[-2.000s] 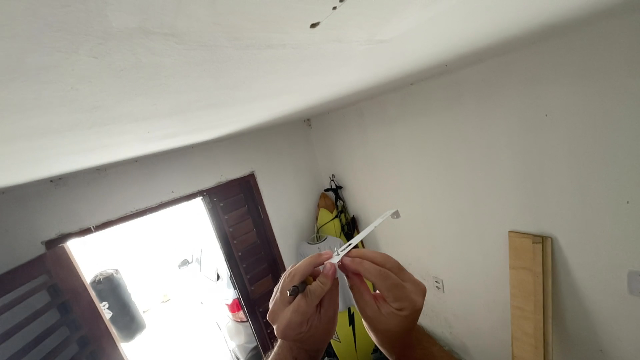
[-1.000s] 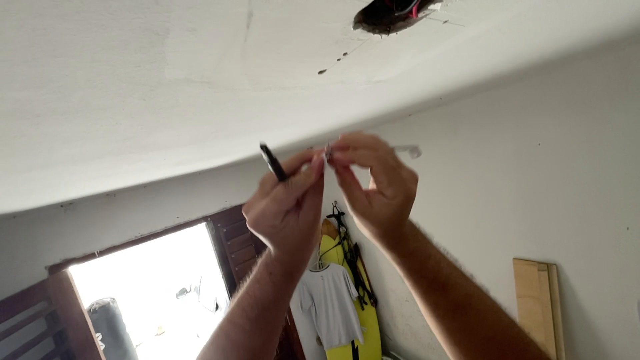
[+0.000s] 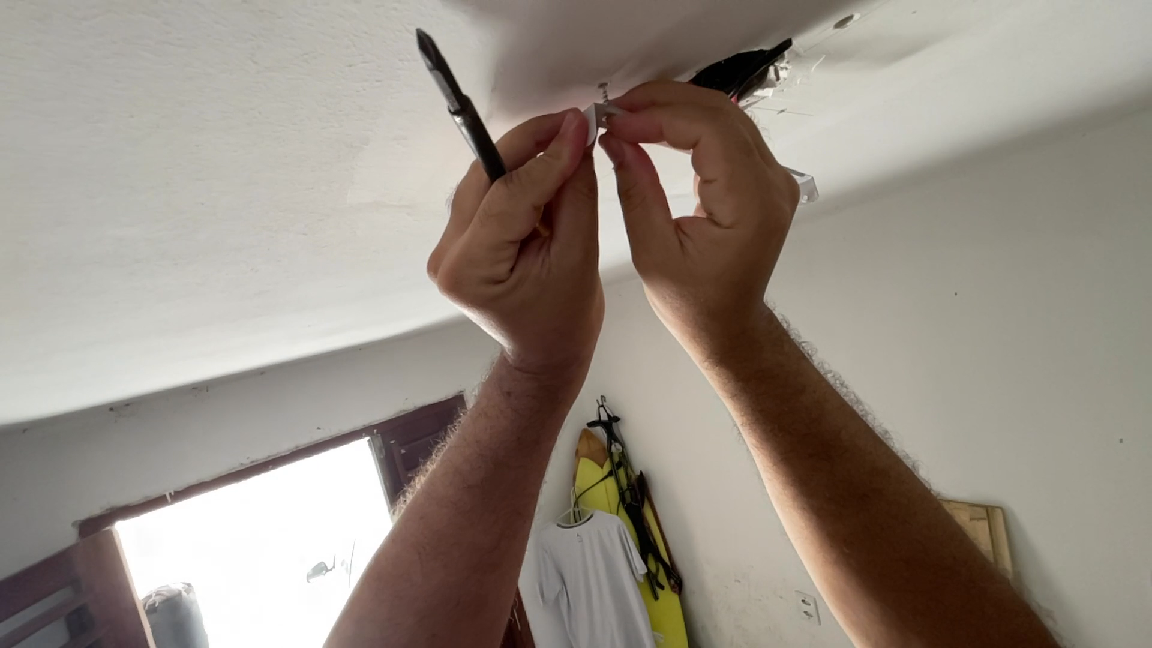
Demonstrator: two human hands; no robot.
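Both hands are raised close under the ceiling. My left hand [image 3: 531, 234] pinches one end of a white metal bracket strip [image 3: 592, 121] between thumb and finger, and also holds a screwdriver [image 3: 463, 112] with its Phillips tip pointing up and left. My right hand [image 3: 711, 180] has its fingertips at the same end of the strip, beside a small screw [image 3: 604, 91] that stands point down or up, I cannot tell which. The strip's middle is hidden behind my right hand; its far end shows to the right of the knuckles.
A ragged hole [image 3: 738, 72] with dark edges opens in the white ceiling [image 3: 225, 180] behind my right hand, with a smaller hole [image 3: 844, 21] beyond it. Below are a bright doorway or window, a hanging white T-shirt [image 3: 594, 576], a yellow surfboard [image 3: 666, 612] and wooden boards [image 3: 981, 531].
Both hands have risen with the bracket strip and screwdriver toward the ceiling. The view has tilted up, and the ceiling hole, out of view two seconds ago, now shows behind the right hand.
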